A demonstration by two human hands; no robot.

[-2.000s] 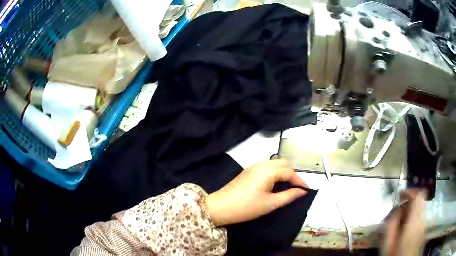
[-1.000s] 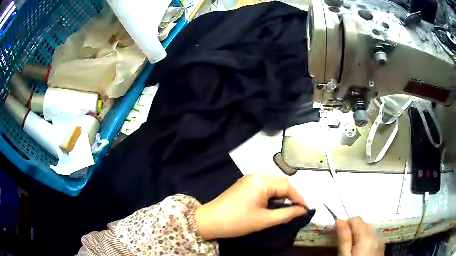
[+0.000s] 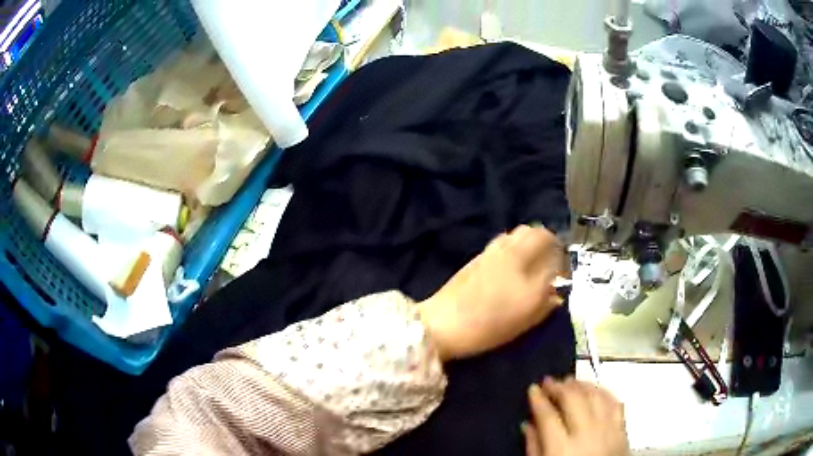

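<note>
A large black garment panel (image 3: 392,187) lies left of the sewing machine head (image 3: 669,151) and runs down to the bottom of the view. My left hand (image 3: 495,294) has its fingers curled on the black cloth just left of the presser foot area; its fingertips are blurred. A small white bit of tape (image 3: 562,283) shows at its fingertips. My right hand (image 3: 578,419) is at the cloth's right edge near the bottom, partly cut off; whether it grips the cloth is unclear. A narrow white tape (image 3: 590,343) hangs down from the machine bed.
Dark-and-red snips (image 3: 697,361) lie right of the needle, beside a black phone-like device (image 3: 756,329). White tape loops (image 3: 695,285) lie on the bed. A blue basket (image 3: 134,352) with rolls and tan scraps (image 3: 169,142) stands at left, a white roll (image 3: 258,71) over its edge.
My left hand has moved up with the cloth to the presser foot. My right hand has let go of the slim tool and moved left to the cloth edge. The snips now lie by the black device.
</note>
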